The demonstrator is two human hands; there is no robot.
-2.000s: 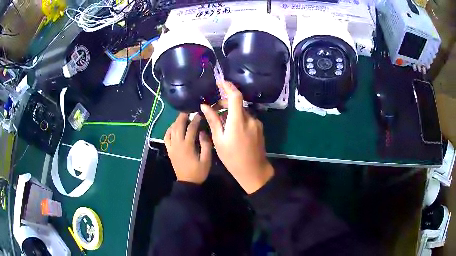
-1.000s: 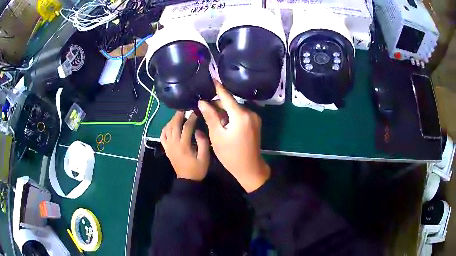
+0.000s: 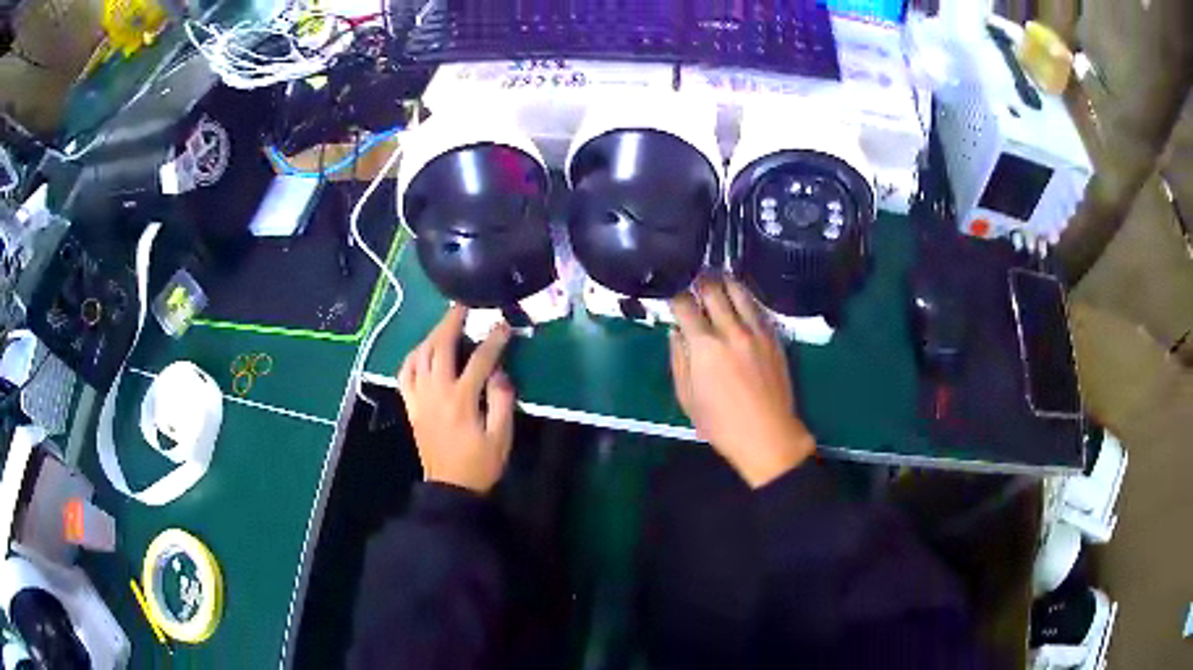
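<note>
Three white-and-black dome cameras stand in a row on the green mat. The left camera (image 3: 478, 216) and the middle camera (image 3: 641, 210) show plain glossy black. The right camera (image 3: 801, 223) shows its lens and ring of lights. My left hand (image 3: 458, 399) is at the lower edge of the left camera, its fingertips at the white base. My right hand (image 3: 739, 373) has its fingertips at the white base between the middle and right cameras. Whether either hand grips anything is hidden by the fingers.
A keyboard (image 3: 628, 33) lies on white boxes behind the cameras. A white box with a dark display (image 3: 1014, 144), a mouse (image 3: 937, 327) and a smartphone (image 3: 1044, 343) are at right. At left are a white strap roll (image 3: 183, 416) and a yellow tape roll (image 3: 183, 586).
My right hand has moved right, from the left camera to between the middle and right cameras. My left hand stays at the left camera's base. The view has shifted, showing more of the keyboard.
</note>
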